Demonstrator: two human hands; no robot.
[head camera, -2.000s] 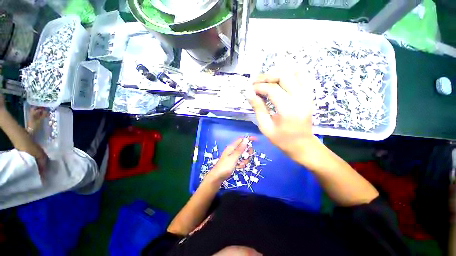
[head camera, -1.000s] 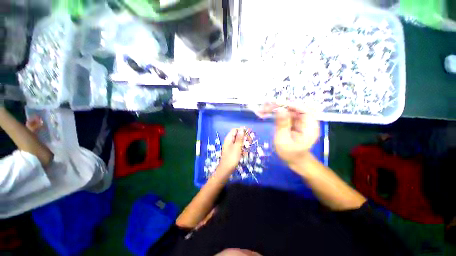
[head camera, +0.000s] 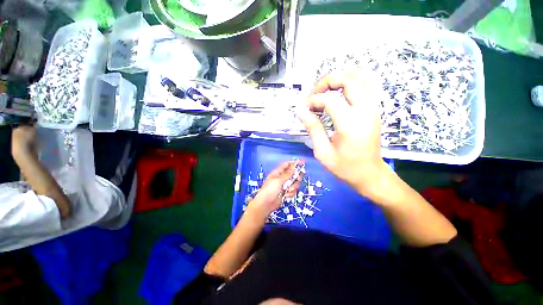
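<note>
The blue tray (head camera: 345, 205) lies at the lap, below the bench edge. Small white parts with thin stems (head camera: 305, 205) are scattered in its left half. My left hand (head camera: 280, 186) is over them, fingers curled around a few white parts. My right hand (head camera: 351, 131) is at the right end of the bright metal fixture (head camera: 256, 110), thumb and index finger close together. Glare hides whether anything is between its fingertips. The large clear bin (head camera: 480, 101), heaped with white-silver parts, is just right of that hand.
A steel bowl feeder (head camera: 238, 47) stands behind the fixture. Black rods (head camera: 184, 92) and small clear boxes (head camera: 112, 102) are to the left. A red stool (head camera: 164, 179) is left of the tray, another (head camera: 476, 232) at right. A neighbouring person's arm (head camera: 38, 170) is far left.
My right hand drew back over the tray, then returned to the fixture's right end. My left hand stays over the tray parts, slightly shifted. The neighbour's arm has moved.
</note>
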